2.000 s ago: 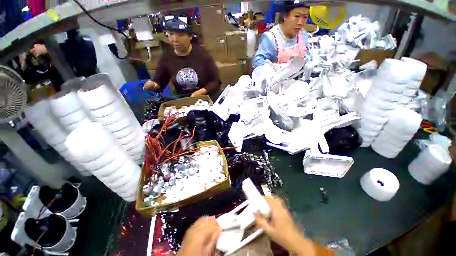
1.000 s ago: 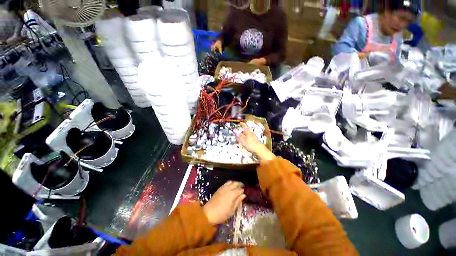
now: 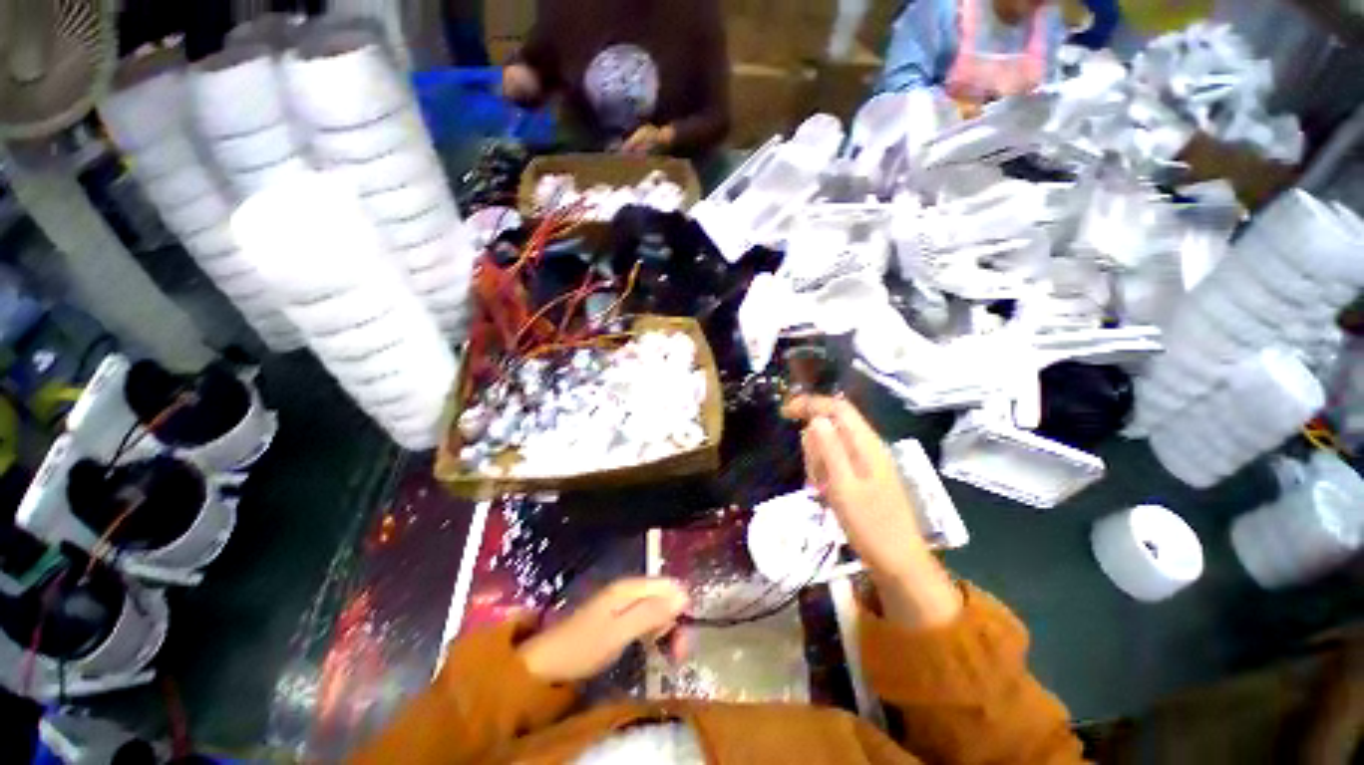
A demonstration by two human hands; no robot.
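My left hand (image 3: pixel 606 628) is low over the red mat with its fingertips together on a thin dark wire (image 3: pixel 748 619). The wire curves to the right towards a round white part (image 3: pixel 790 535), which lies beside my right palm. My right hand (image 3: pixel 860 486) is raised at the dark heap right of the front carton, fingers pointing forward. Blur hides whether its fingertips hold anything. A white frame (image 3: pixel 931 496) lies behind and right of my right hand. The front carton (image 3: pixel 598 475) holds small white and silver fittings (image 3: pixel 636 407).
White housing stacks (image 3: pixel 352 284) stand left, with part-built units (image 3: pixel 150 501) beyond. Orange wires (image 3: pixel 516 307) tangle behind the carton. A heap of white frames (image 3: pixel 957 239) fills the back right. A loose round housing (image 3: pixel 1146 552) lies right. Two people are across the bench.
My right hand has left the carton and moved right to the dark heap. A round white part with a dark wire now shows between my hands. The view has turned right.
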